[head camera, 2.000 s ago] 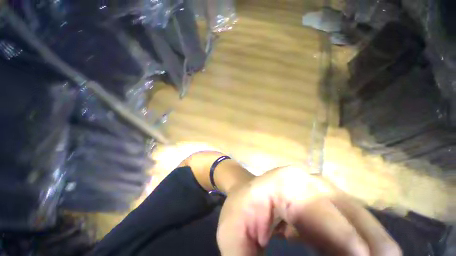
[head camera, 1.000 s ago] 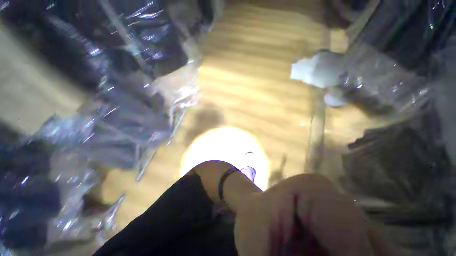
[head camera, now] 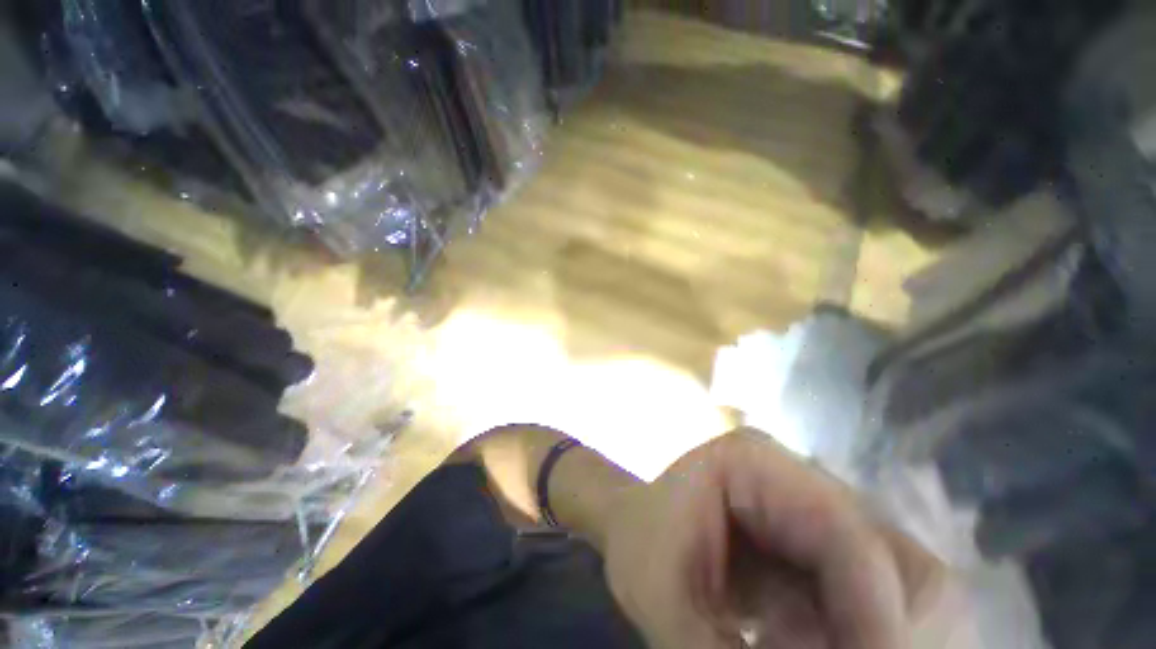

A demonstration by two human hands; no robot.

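My left hand is at the bottom, right of centre. It reaches in from the lower left in a dark sleeve, with a thin dark band on the wrist. Its fingers are curled and blurred; whether they hold anything is hidden. My right hand is not in view. A blown-out white patch of light lies just beyond the wrist, over the floor. No torch or paper can be made out. Dark garments in clear, shiny bags hang at the left, with more at the upper left.
Dark garments crowd the right side. A pale bluish-white plastic thing lies low at the right, beside the hand. The wood-look floor runs up between the two sides. A dark bulky shape stands at the upper right.
The view has moved along the aisle; the pale plastic thing now sits lower and closer to my left hand. The light has spread from a round spot into a wider patch.
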